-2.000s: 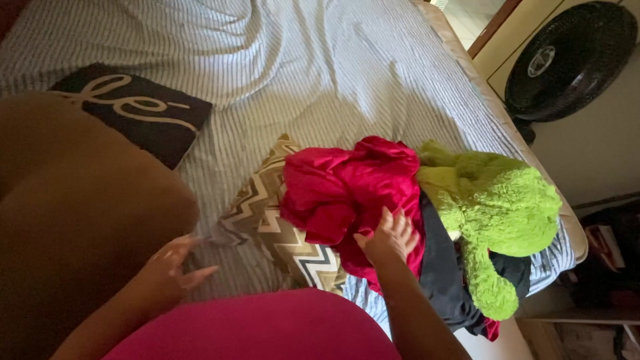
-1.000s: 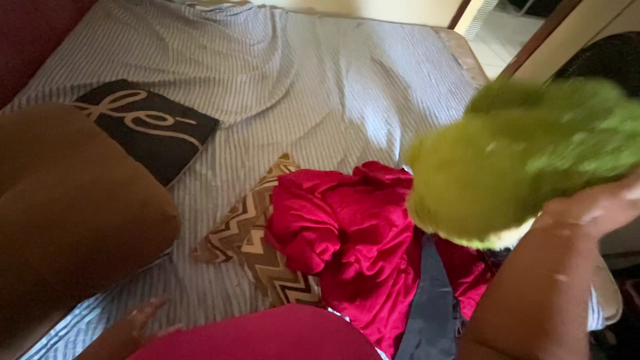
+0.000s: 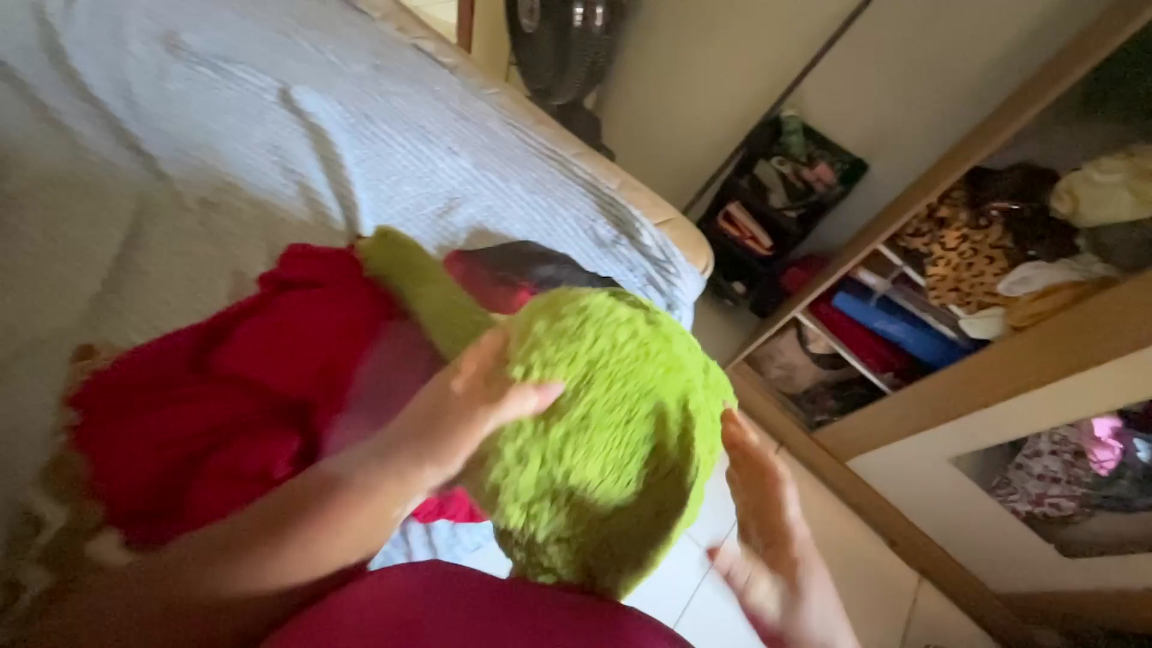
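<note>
A fuzzy green plush toy (image 3: 612,432) is held up close in front of me, between both hands. My left hand (image 3: 472,409) presses on its left side, thumb on the fur, fingers partly hidden behind it. My right hand (image 3: 765,513) touches its right edge with the fingertips, the palm turned inward. One green limb of the toy reaches out to the upper left, over crumpled red cloth (image 3: 243,387) on the bed. Dark fabric (image 3: 540,263) lies behind the toy.
The striped sheet (image 3: 468,153) covers the bed, whose corner is just beyond the toy. A black fan (image 3: 567,45) stands past the bed's far edge. At right are a dark rack (image 3: 774,189) with items and a wooden wardrobe (image 3: 864,405) with folded clothes. Floor tiles show below.
The green toy, in my right hand alone a second ago, is now between both hands. My left hand has come up from the lower left. The view has swung right toward the wardrobe.
</note>
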